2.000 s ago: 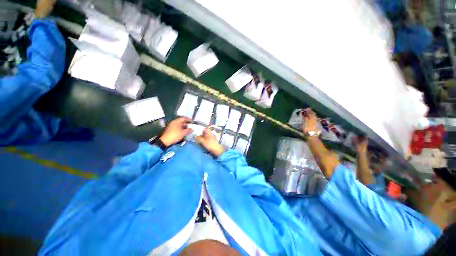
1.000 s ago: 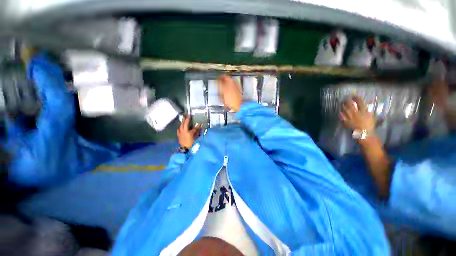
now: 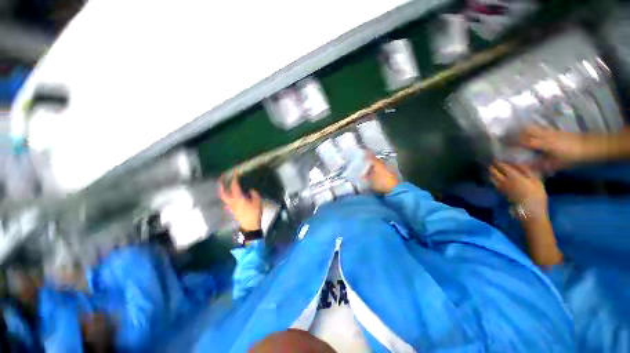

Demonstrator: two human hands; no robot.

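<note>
A clear blister tray (image 3: pixel 323 180) lies on the dark green belt in front of me, with white packed units (image 3: pixel 330 156) in its pockets. The view is blurred. My right hand (image 3: pixel 380 174) is at the tray's right part, its fingers over the pockets; whether it holds a unit cannot be made out. My left hand (image 3: pixel 243 208) is raised just left of the tray, with its fingers apart and nothing seen in it. A dark band is on the left wrist.
A tan edge guide (image 3: pixel 345 123) runs behind the tray, with white units (image 3: pixel 399 63) on the green belt beyond. A white shelf (image 3: pixel 179 69) hangs above. White cartons (image 3: pixel 185 219) are at left. A neighbour's hands (image 3: pixel 528 180) touch a tray stack (image 3: pixel 539 96) at right.
The view has swung round, tilting the belt. My left hand has come up from the tray's lower left with its fingers spread. My right hand has moved to the tray's right part.
</note>
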